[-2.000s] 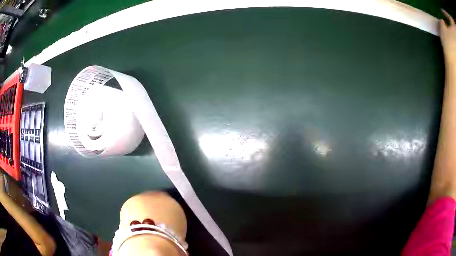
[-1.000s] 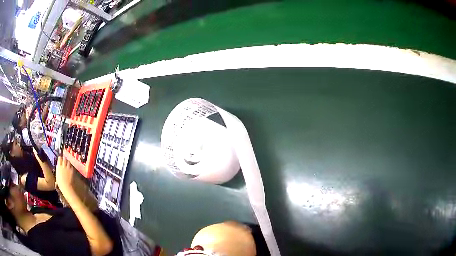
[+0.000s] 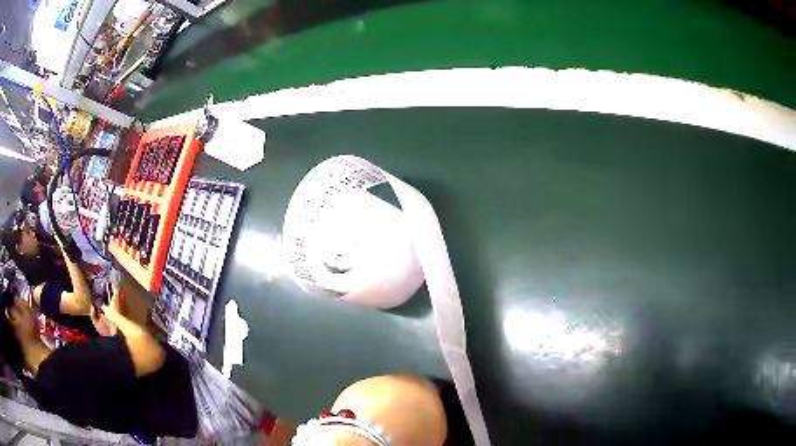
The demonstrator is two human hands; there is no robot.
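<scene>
The white label roll (image 3: 349, 239) stands on the dark green bench, left of centre, with its outer turn loose and fine black print on it. Its label strip (image 3: 449, 322) trails down past the bottom edge. My left hand (image 3: 393, 408), with bracelets at the wrist, is cut off by the bottom edge, just left of the strip. Its fingers are hidden, so its hold cannot be told. My right hand is out of the picture.
A red foam tray (image 3: 179, 192) with black units and a grey compartment sheet (image 3: 209, 235) lie at left. A white block (image 3: 236, 144) stands near the white edge strip (image 3: 524, 89). White scrap (image 3: 234, 335) lies below. People sit at far left.
The view has swung left, so the roll sits further right in the picture. My right arm has left the view. The nearest neighbour's hand has drawn back from the red tray.
</scene>
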